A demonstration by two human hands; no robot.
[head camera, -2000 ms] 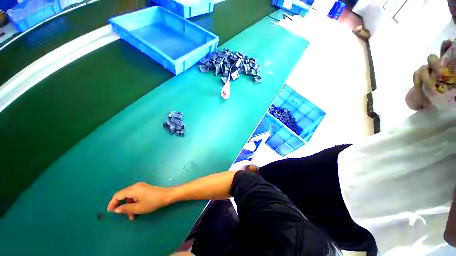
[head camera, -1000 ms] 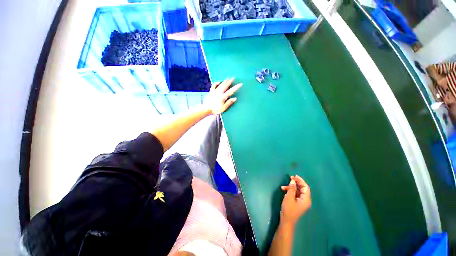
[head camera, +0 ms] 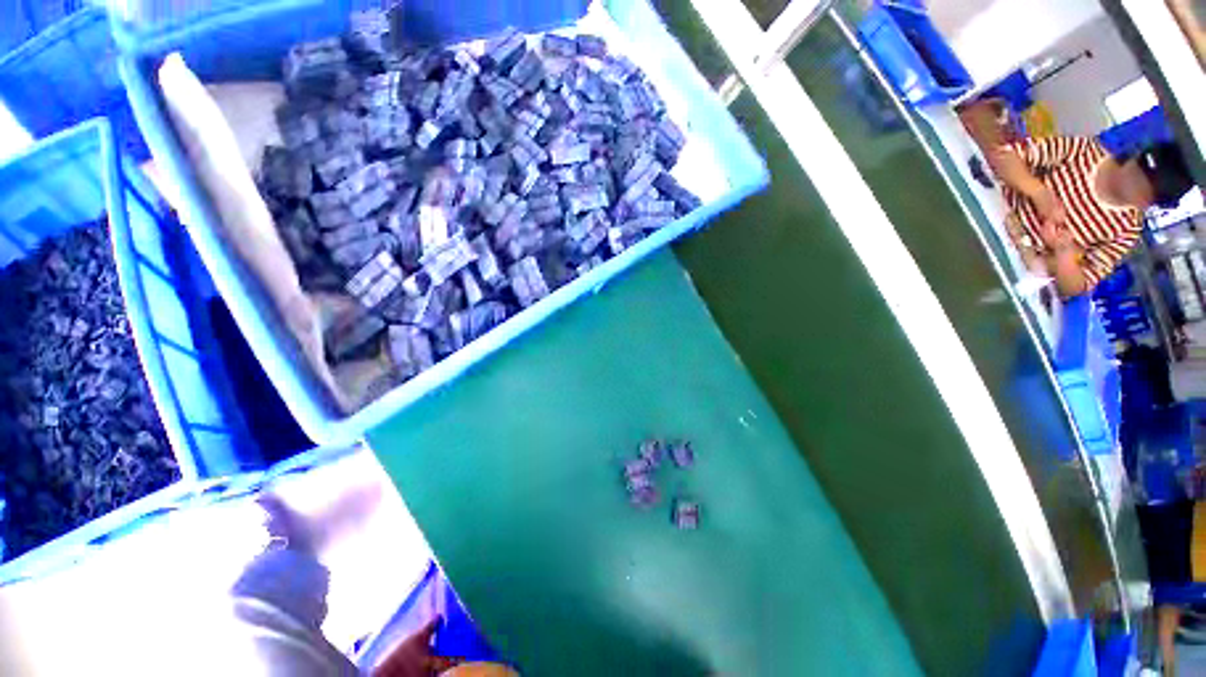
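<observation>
Several small dark plastic parts point(head camera: 651, 476) lie loosely grouped on the green bench top point(head camera: 569, 357), right of centre. A large blue tote point(head camera: 542, 315) at the bench end is heaped with dark grey blocks point(head camera: 450, 199). A small skin-toned patch point(head camera: 421, 651) shows at the bottom edge beside the bench. It may be part of my left hand, but it is cut off and blurred, and its grip cannot be told. My right hand is out of the picture.
A deep blue crate point(head camera: 146, 357) of small dark parts stands left of the tote. A dark green surface with a white rail point(head camera: 913, 318) runs along the bench's right side. Beyond it sits a person in a striped shirt point(head camera: 1078, 205). A blue box point(head camera: 913, 53) is at the upper right.
The view has swung to the bench's left end, so the tote fills the upper left. My right hand has left the picture. My left hand no longer shows clearly at the bench edge.
</observation>
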